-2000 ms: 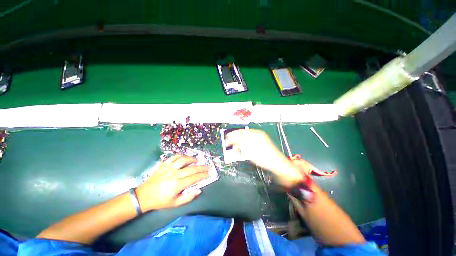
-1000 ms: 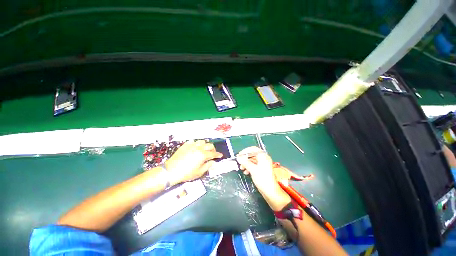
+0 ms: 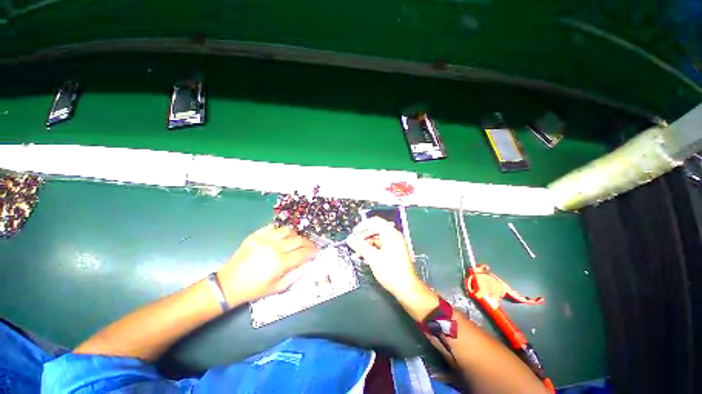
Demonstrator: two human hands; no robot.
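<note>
A silver-white phone unit [image 3: 308, 292] lies slanted on the green mat in front of me. My left hand [image 3: 262, 265] lies over its upper left edge and holds it; the fingers hide part of it. My right hand [image 3: 383, 252] is at the unit's upper right end, fingers pinched on thin pale tweezers that are mostly hidden. A heap of small dark red, brown and gold components [image 3: 315, 212] lies just beyond the unit. A white-edged pad with a dark square [image 3: 382, 216] is partly behind my right hand.
An orange air blow gun [image 3: 496, 304] and a thin white stick [image 3: 522, 240] lie right. A white rail [image 3: 246, 173] with red bits separates a green belt carrying open phones [image 3: 422, 137]. Black foam trays [image 3: 646, 262] stand far right. Another component heap [image 3: 15, 202] is far left.
My left hand has moved from beside the pad back onto the phone unit. My right hand has moved from the pad to the unit's upper right end. The camera view has shifted.
</note>
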